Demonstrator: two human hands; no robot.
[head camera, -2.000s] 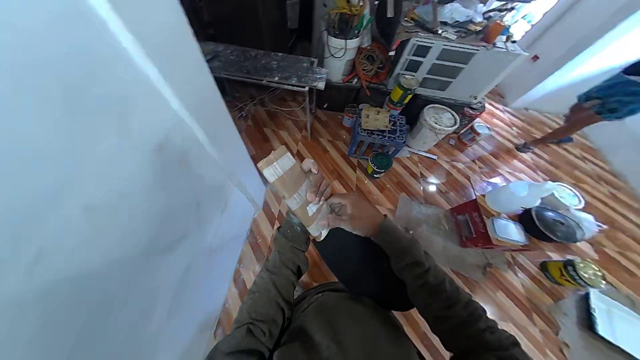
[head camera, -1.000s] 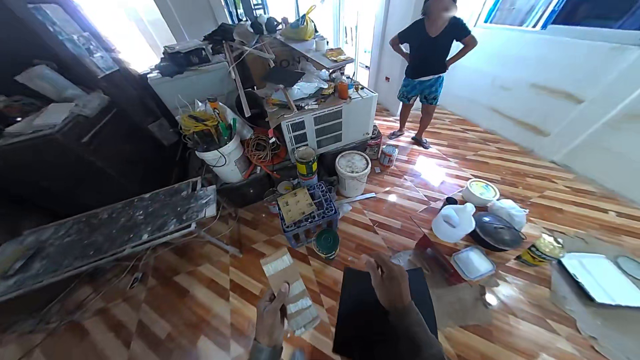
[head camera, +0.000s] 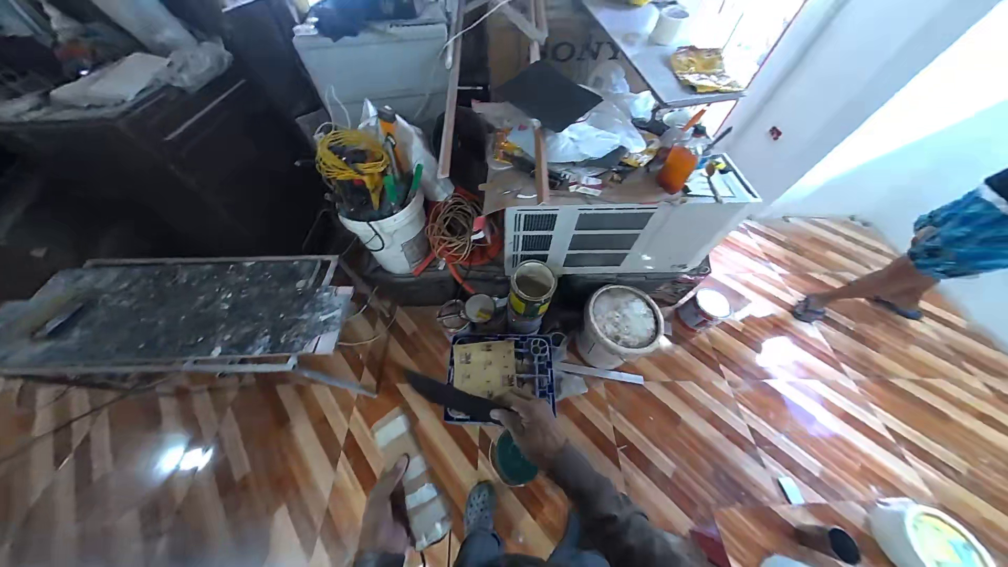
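Note:
My left hand (head camera: 384, 512) holds a flat tan piece (head camera: 413, 476) with whitish bands by its lower left edge, its face turned up. In my right hand (head camera: 531, 425) is a thin dark sheet (head camera: 450, 395), seen nearly edge-on and pointing left. That sheet is over the front left part of a blue plastic crate (head camera: 543, 376), on which a yellowish sheet of sandpaper (head camera: 484, 366) with printing lies. Just below my right hand stands a can with a dark green top (head camera: 516, 461).
A paint can (head camera: 531, 287) and a white bucket (head camera: 624, 327) stand behind the crate. A stained bench (head camera: 189, 311) is at left, a bucket of tools (head camera: 386, 228) behind. A cluttered air conditioner (head camera: 606, 236) stands at back; a person's legs (head camera: 874, 287) are at right.
My right hand now holds a dark sheet over the crate; one second ago it was over a dark sheet lower down. The tan piece stays in my left hand. The view has shifted.

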